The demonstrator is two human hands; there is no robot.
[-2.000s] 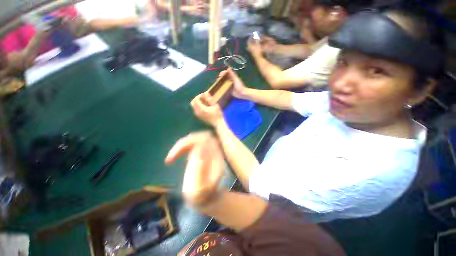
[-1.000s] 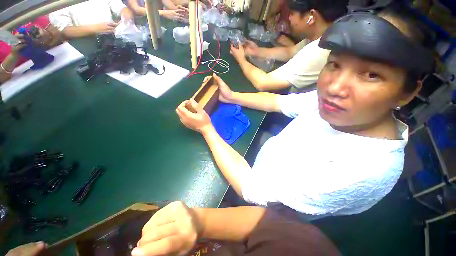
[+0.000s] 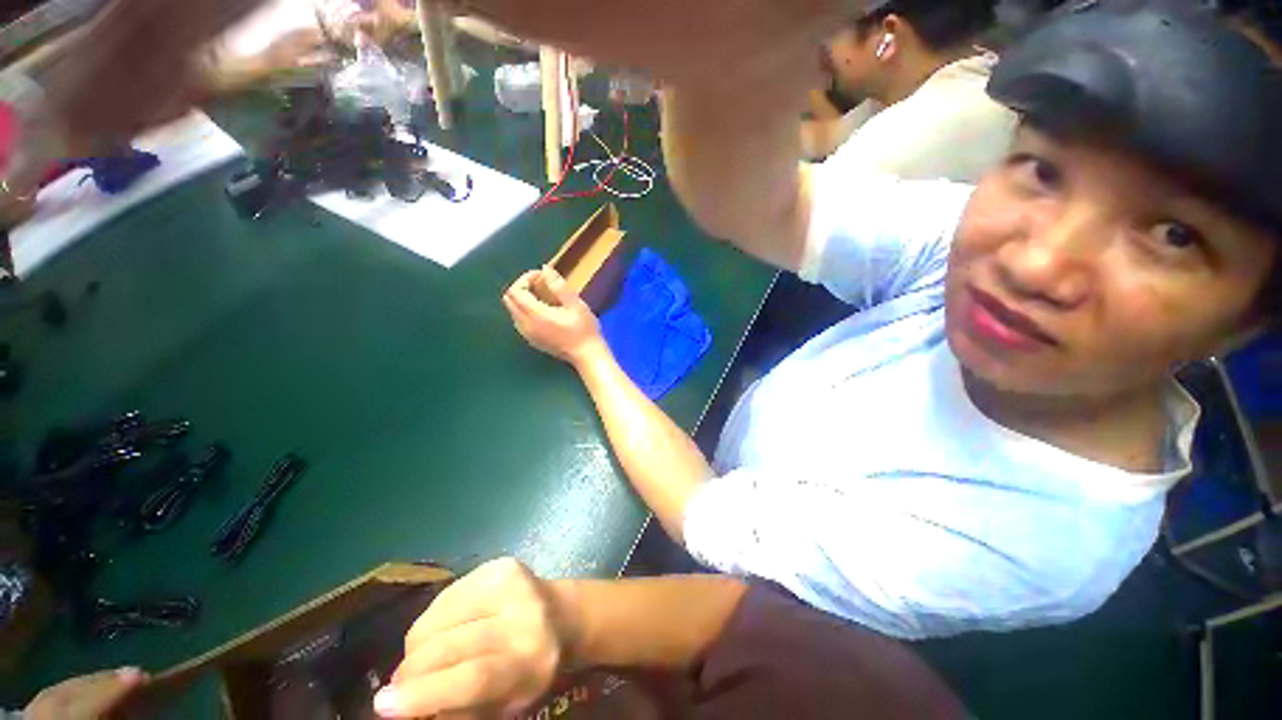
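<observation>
An open brown cardboard packing box (image 3: pixel 316 619) lies at the bottom left, partly cut off by the lower edge, with dark contents inside. My left hand (image 3: pixel 87 699) is cut off at the bottom-left corner, its fingers on the end of the box's raised flap. My right hand (image 3: pixel 478 640), in a brown sleeve, is over the right part of the box with curled fingers. Whether it grips anything is hidden. Bundled black cables (image 3: pixel 257 506) lie on the green table beyond the box, with a darker pile at the left.
A neighbour (image 3: pixel 928 422) in a white top sits at the right, holding an open carton (image 3: pixel 588 263) by a blue cloth (image 3: pixel 654 326). Their other arm crosses the top, blurred and close. Behind are black cords (image 3: pixel 338 155) on a white sheet (image 3: pixel 450 232), posts and wires.
My right hand came down from above the table onto the box, and my left hand came into view. The neighbour's one hand left their carton and rose towards the camera.
</observation>
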